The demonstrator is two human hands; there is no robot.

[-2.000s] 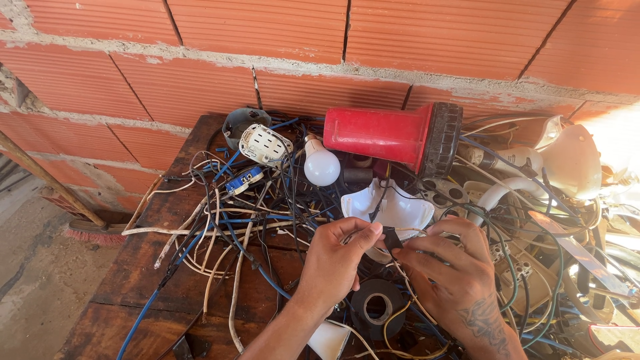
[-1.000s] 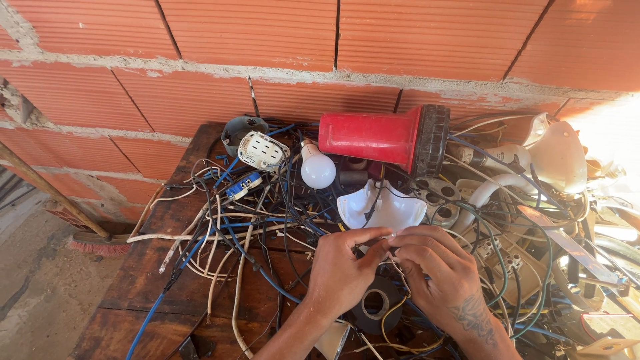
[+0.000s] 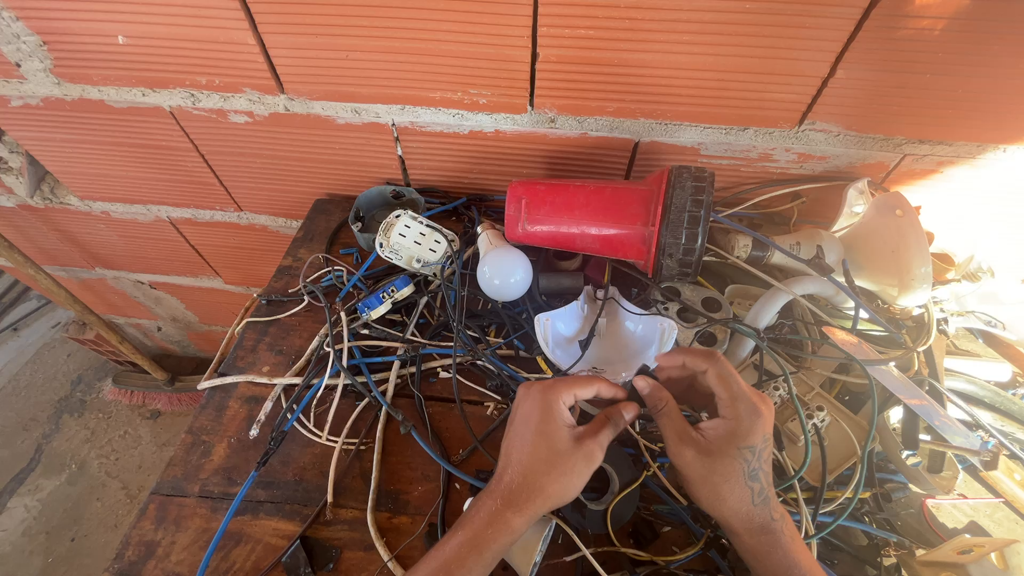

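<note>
My left hand (image 3: 560, 444) and my right hand (image 3: 708, 432) meet over the pile, each pinching a small black piece (image 3: 638, 390) that looks like electrical tape. Thin wires hang below the fingers. Just beyond them lies a white plastic shell (image 3: 604, 332) with a black wire across it. A roll of black tape (image 3: 604, 488) rests partly hidden between my wrists. Farther back are a white light bulb (image 3: 504, 272) and a red flashlight (image 3: 588, 222) with a black ribbed head, lying on its side.
Tangled wires (image 3: 400, 352) spread over a dark wooden table (image 3: 200, 468). At its back stand a grey round box (image 3: 382, 212) and a white socket plate (image 3: 414, 242). A brick wall (image 3: 448, 56) rises behind. Fixtures (image 3: 884, 248) crowd the right; a broom (image 3: 156, 388) stands left.
My hands stay close together at the small black piece, while the fingers have shifted their grip on it. The flashlight, bulb and white shell have not moved.
</note>
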